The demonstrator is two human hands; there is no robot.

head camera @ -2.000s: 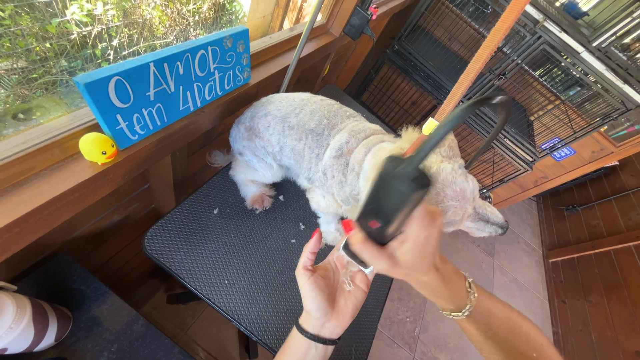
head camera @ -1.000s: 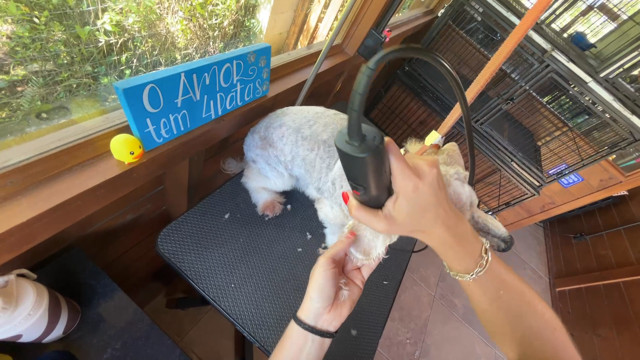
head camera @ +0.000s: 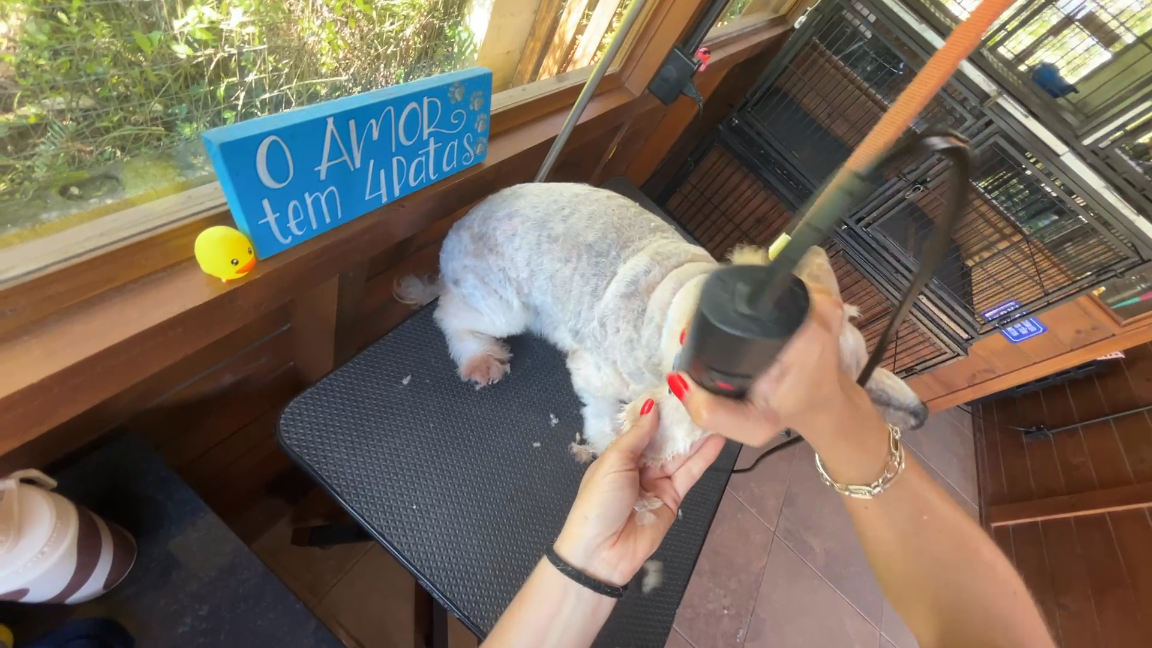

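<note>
A dog with short-clipped white fur (head camera: 576, 261) stands on a black textured grooming table (head camera: 432, 450), its head toward the right. My right hand (head camera: 783, 387) grips a black corded electric clipper (head camera: 742, 324) by the dog's neck and front; the clipper's blade is hidden. Below it, my left hand (head camera: 639, 477) is palm up, its thumb and fingers around a furry front paw or lower leg (head camera: 670, 427), which I cannot tell apart. Tufts of cut fur lie in that palm. A bracelet is on my right wrist and a black band on my left.
An orange grooming lead (head camera: 918, 81) rises beside the dog's neck. Wire cages (head camera: 990, 225) stand at the right. A blue sign (head camera: 360, 153) and a yellow rubber duck (head camera: 225, 253) sit on the wooden window ledge. A striped tumbler (head camera: 63, 540) is at the lower left.
The clipper was low, near my left palm, two seconds ago, then rose beside the neck; its rear end now tips toward me. My left hand has come to hold the furry limb.
</note>
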